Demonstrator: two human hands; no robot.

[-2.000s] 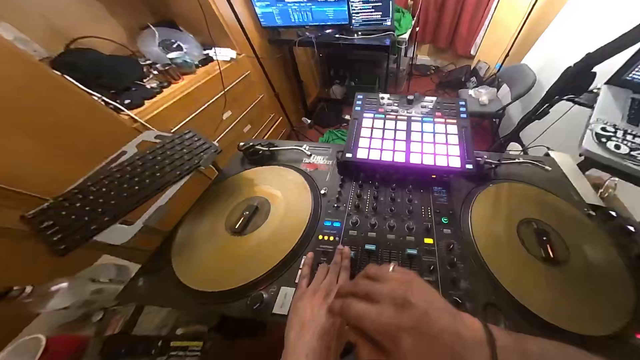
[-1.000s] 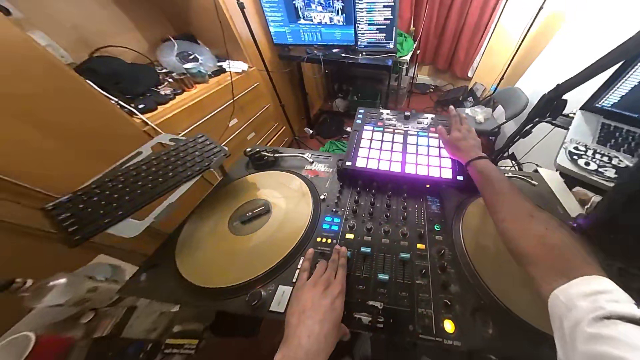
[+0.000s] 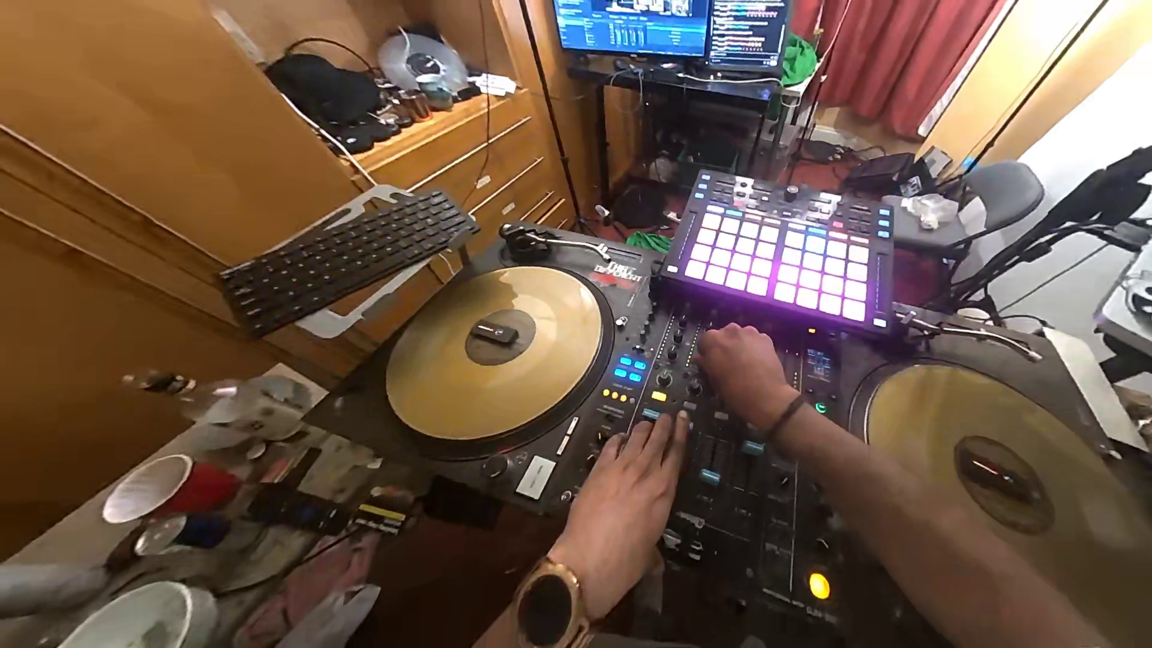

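Note:
A DJ mixer (image 3: 776, 531) with lit buttons lies between two turntables. My left hand (image 3: 630, 490), with a gold watch on the wrist, rests flat on the mixer's left side, its fingertips at the tops of the channel faders. My right hand (image 3: 742, 369) is curled over the upper knobs, its fingertips hidden, so what it grips cannot be told. Behind the mixer a pad controller (image 3: 781, 261) glows white and purple. A gold vinyl record (image 3: 441, 378) lies on the left turntable, and another gold record (image 3: 909, 423) on the right one, beside my right forearm.
A black keyboard (image 3: 346, 261) on a stand is at the left. Cups, including a red one (image 3: 202, 486), and clutter lie at the lower left. Monitors (image 3: 630, 27) stand on a desk (image 3: 684, 85) at the back. A grey chair (image 3: 1003, 189) and a microphone arm are at the right.
My right hand has moved from the right side of the pad controller down and left to the mixer's upper knobs. My left hand has stayed on the mixer.

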